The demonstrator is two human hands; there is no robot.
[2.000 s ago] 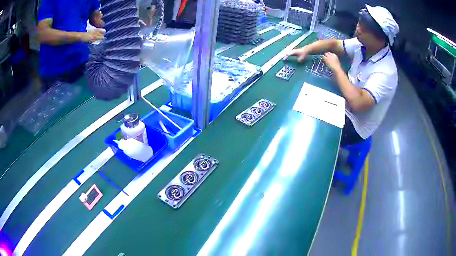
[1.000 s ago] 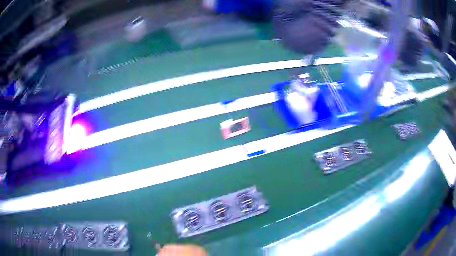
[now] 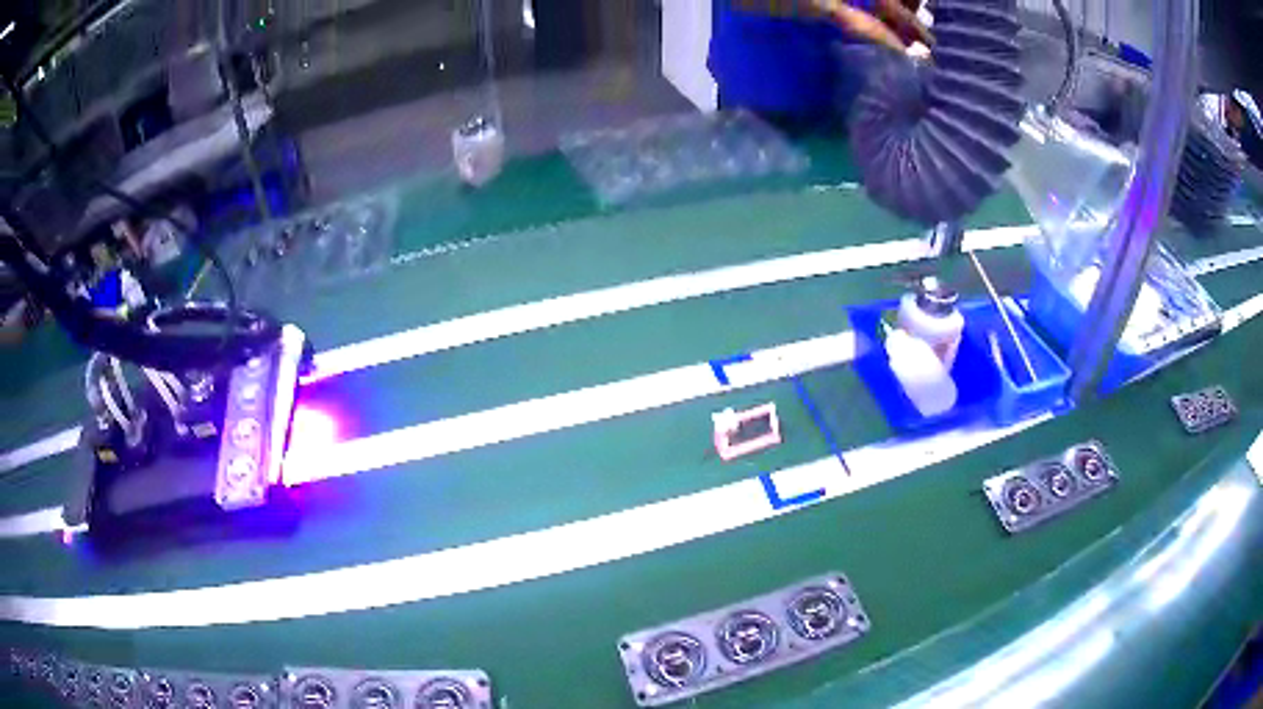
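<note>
A silver-grey three-lens panel [image 3: 749,637] lies nearest in front of me on the green bench edge, with three dark ringed circles. A second such panel [image 3: 1053,486] lies further right, and a smaller-looking one [image 3: 1204,409] lies beyond it. At the lower left, a row of panels [image 3: 385,688] lies end to end, cut off by the bottom edge. My left hand and my right hand are not in view.
A black box lamp [image 3: 180,471] with purple-white glow stands left. A pink-orange frame [image 3: 747,432] lies between blue tape corners. A blue tray [image 3: 887,363] holds white bottles [image 3: 925,363]. A metal post [image 3: 1139,208] and grey ribbed hose [image 3: 931,125] stand right. A person's blue clothing [image 3: 783,63] shows behind.
The view has swung left, bringing in the lamp and the row of panels; the seated worker is mostly out of view. A blurred hand part at the bottom edge one second ago is gone.
</note>
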